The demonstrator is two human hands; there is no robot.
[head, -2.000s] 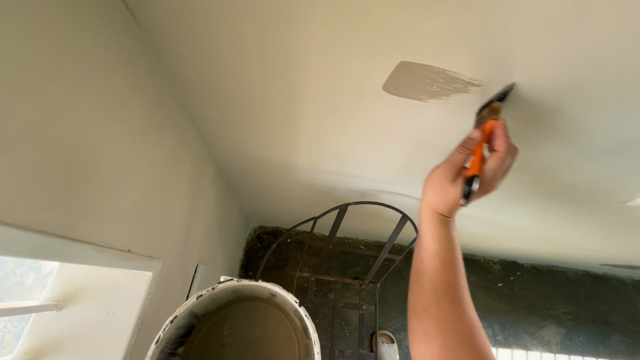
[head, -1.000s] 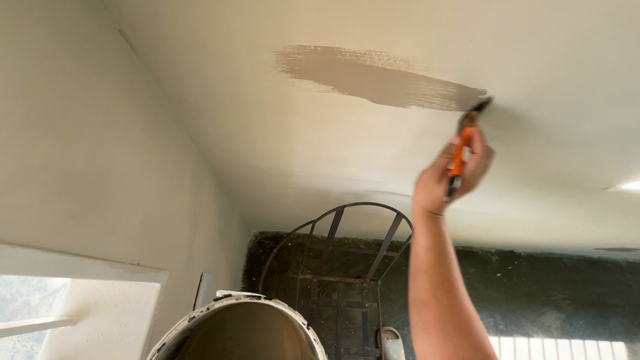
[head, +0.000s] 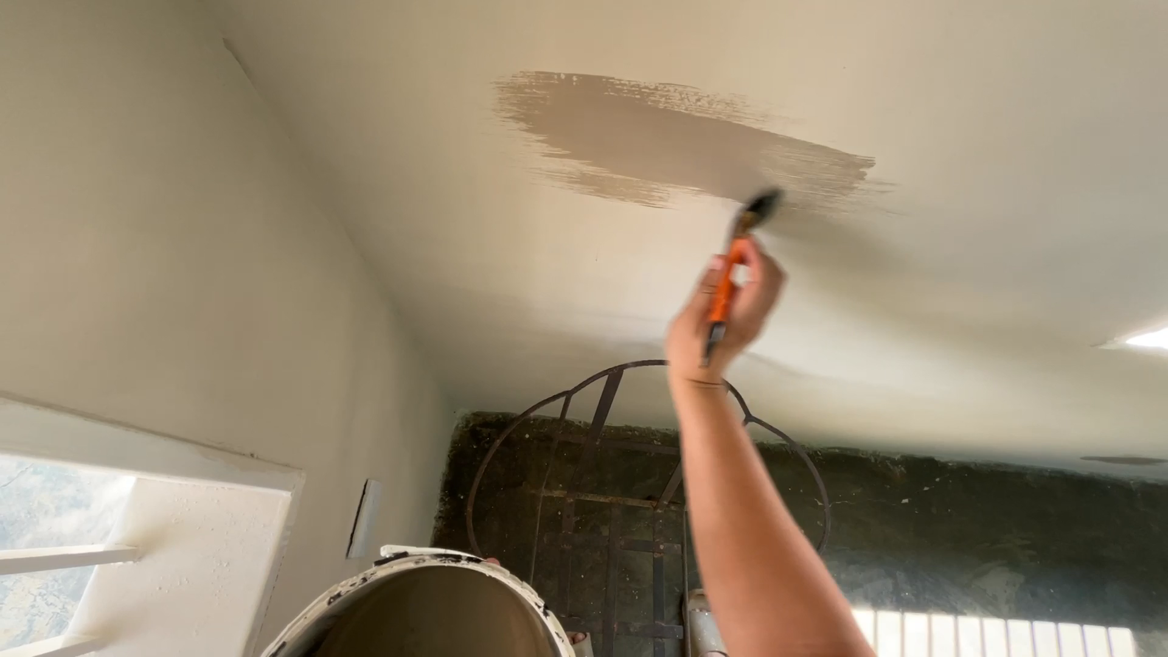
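Note:
My right hand (head: pixel 735 297) is closed around the orange handle of a paintbrush (head: pixel 730 274). The brush's dark, blurred bristles touch or nearly touch the lower edge of a patch of wet-looking taupe paint (head: pixel 657 132) on the pale wall (head: pixel 547 265). The patch has ragged, streaky ends. Below and to the left of that hand is an open paint bucket (head: pixel 547 620) with a paint-crusted rim. A small bit of skin shows behind the bucket's rim, too little to tell how my left hand is placed.
A dark round metal frame with crossbars (head: pixel 607 401) stands below, over the dark floor (head: pixel 912 520). At lower left is a window opening with a white frame (head: pixel 210 465) and bars. A narrow fitting (head: pixel 363 518) sits on the side wall. Bright barred light falls at lower right.
The taupe patch has grown from a short stroke to a longer, wider band. My right hand with the brush has moved left and down from the band's right end.

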